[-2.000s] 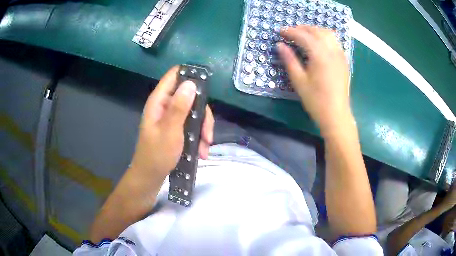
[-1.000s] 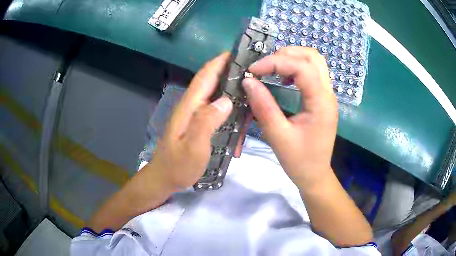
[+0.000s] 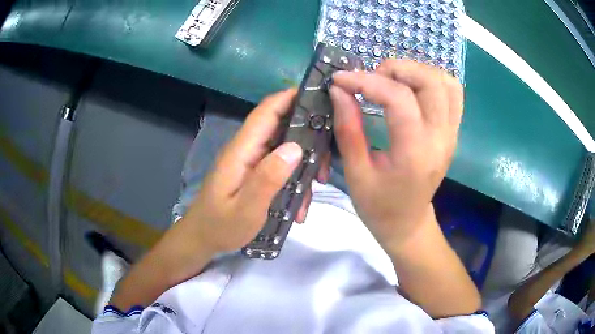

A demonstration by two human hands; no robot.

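My left hand [image 3: 248,176] holds a long grey metal fixture bar [image 3: 303,147], tilted, over my lap, thumb on its face. My right hand [image 3: 404,130] is at the bar's upper end, with thumb and index fingertip together at a recess there. Whether a small part is between them is hard to tell. A round part [image 3: 318,122] sits in a recess just below. A clear blister tray [image 3: 398,29] with rows of small round silvery parts lies on the green bench behind my right hand.
Another fixture bar [image 3: 207,19] lies on the green bench [image 3: 117,39] at the upper left. More bars [image 3: 579,196] lie at the right edge. A pale rail [image 3: 528,78] curves along the right. Another person's arm [image 3: 548,287] shows at the lower right.
My right hand first moved from the tray to the bar; since then its fingertips have moved to a recess nearer the bar's upper end. A round part now shows where they were.
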